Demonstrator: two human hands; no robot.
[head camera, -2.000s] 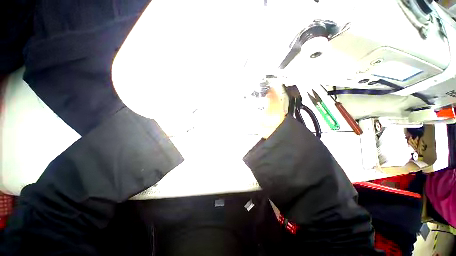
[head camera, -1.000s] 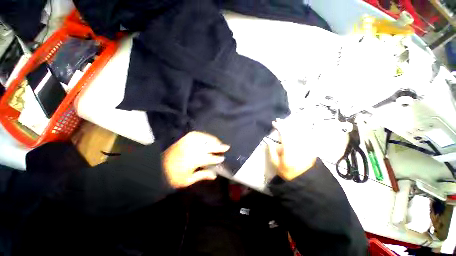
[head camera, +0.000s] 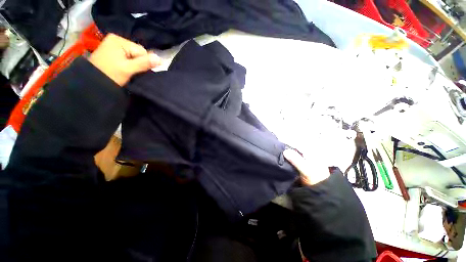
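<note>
A dark navy garment piece (head camera: 204, 120) with seams is stretched between my hands over the table's near edge, partly over my lap. My left hand (head camera: 122, 59) pinches its upper left edge, fingers closed. My right hand (head camera: 305, 166) holds its right end, fingers partly under or behind the cloth. Black-handled shears (head camera: 362, 169) lie right of my right hand, beside the needle area (head camera: 334, 115), which is washed out by glare.
Green snips (head camera: 383, 171) and a red-brown handled tool (head camera: 400, 181) lie right of the shears. The machine head (head camera: 439, 135) and a small parts tray (head camera: 433, 220) are at right. A dark garment pile (head camera: 214, 18) lies at the back. An orange-red basket (head camera: 23, 110) stands at left.
My left hand has moved up and left with the cloth's edge, and the cloth is now pulled out between both hands. My right hand has moved slightly down and right.
</note>
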